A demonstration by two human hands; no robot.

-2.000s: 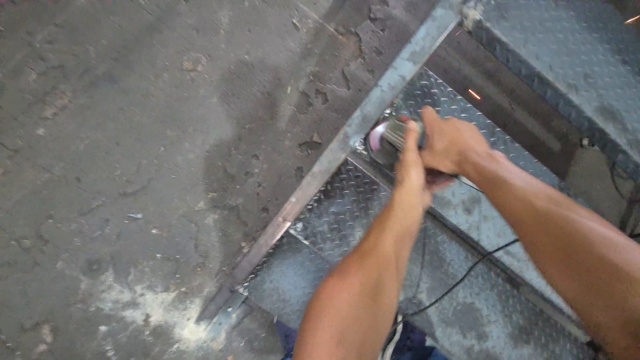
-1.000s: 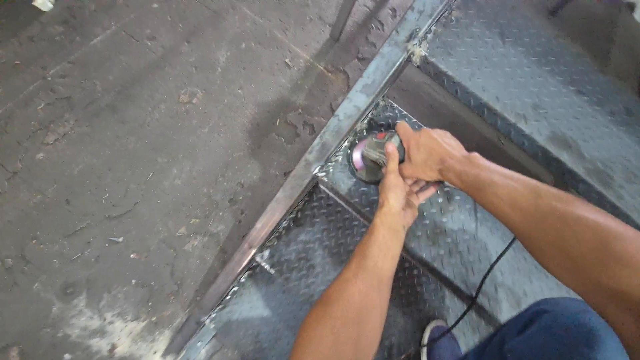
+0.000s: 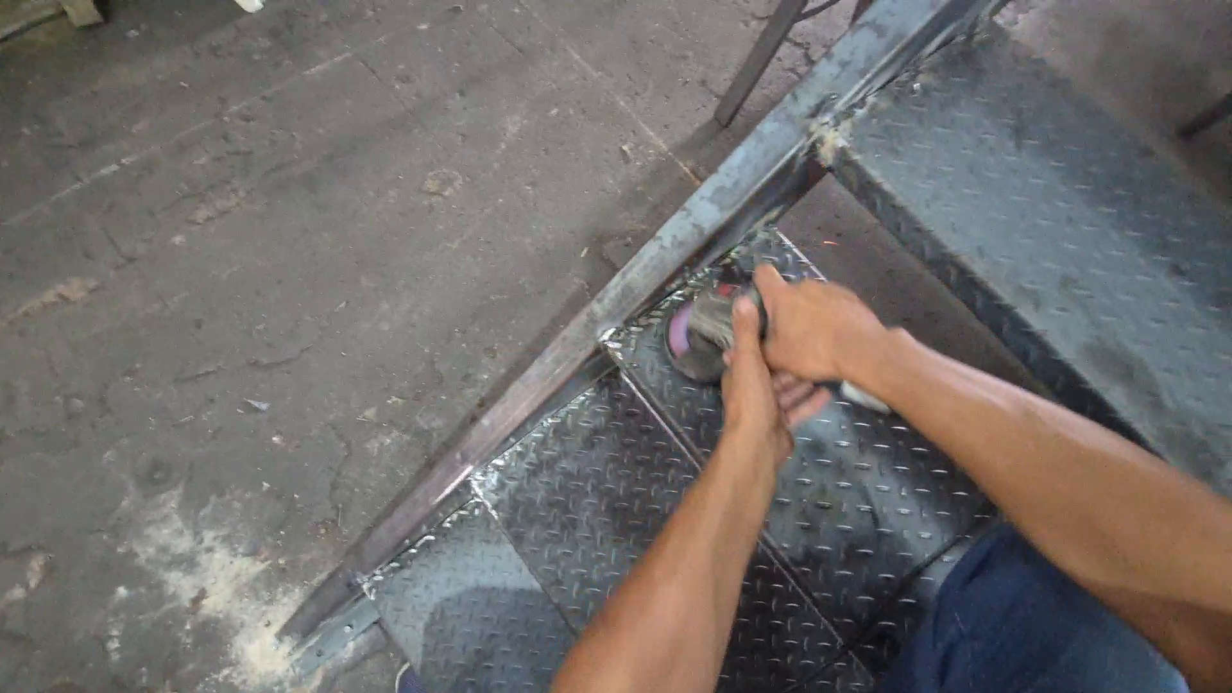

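Both hands hold an angle grinder [image 3: 710, 325], whose disc lies over a diamond-plate steel stair tread [image 3: 847, 481], close to the steel stringer [image 3: 674, 241] along its edge. My left hand [image 3: 760, 385] grips the grinder from below, its thumb up along the body. Wrapped around the rear of the body is my right hand [image 3: 818, 327]. The hands hide much of the tool, and whether the disc touches metal cannot be told. Bright weld beads run where tread and stringer meet.
A higher diamond-plate tread [image 3: 1039, 231] rises at the right. Lower treads [image 3: 597, 481] step down toward the bottom left. Beyond the stringer lies a stained concrete floor [image 3: 337, 289] with pale powder. A dark metal leg [image 3: 760, 63] stands at the top. My knee [image 3: 1020, 616] is at lower right.
Sparks flew at the upper right two seconds ago; now only a small spark shows near the hands. My knee has come into view at the lower right. The view has shifted.
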